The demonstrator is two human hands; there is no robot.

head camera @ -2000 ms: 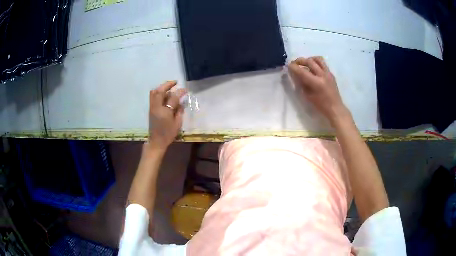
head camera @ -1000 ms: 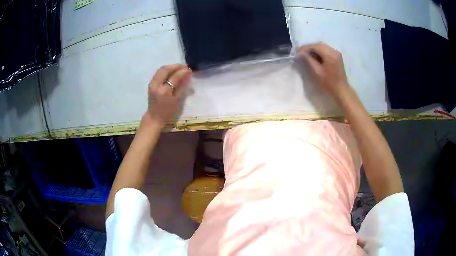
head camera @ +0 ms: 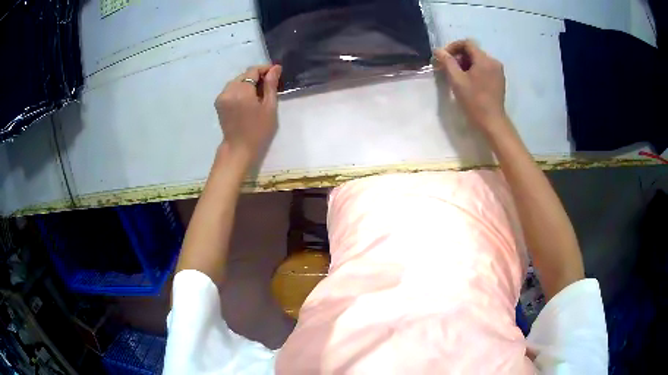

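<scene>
A folded black garment (head camera: 344, 33) lies at the top middle of the view, cut off by the frame's top edge. A clear plastic bag flap (head camera: 351, 76) lies over its near part and shows white glints. My left hand (head camera: 250, 106), with a ring, pinches the flap's left corner between thumb and finger. My right hand (head camera: 472, 80) pinches the flap's right corner. The flap's edge stretches between both hands, about level with the garment's near edge.
The white table (head camera: 168, 132) has a worn yellowish edge. Shiny bagged garments (head camera: 36, 62) lie at left, a matt black garment (head camera: 615, 91) at right with a red strip (head camera: 651, 157) near it. A yellow label sheet (head camera: 113, 6) lies top left. A blue crate (head camera: 117, 249) and round stool (head camera: 300, 282) stand below.
The plastic flap has been taken hold of at both corners and folded away from me over the garment's near part. Both hands have moved farther from the table edge.
</scene>
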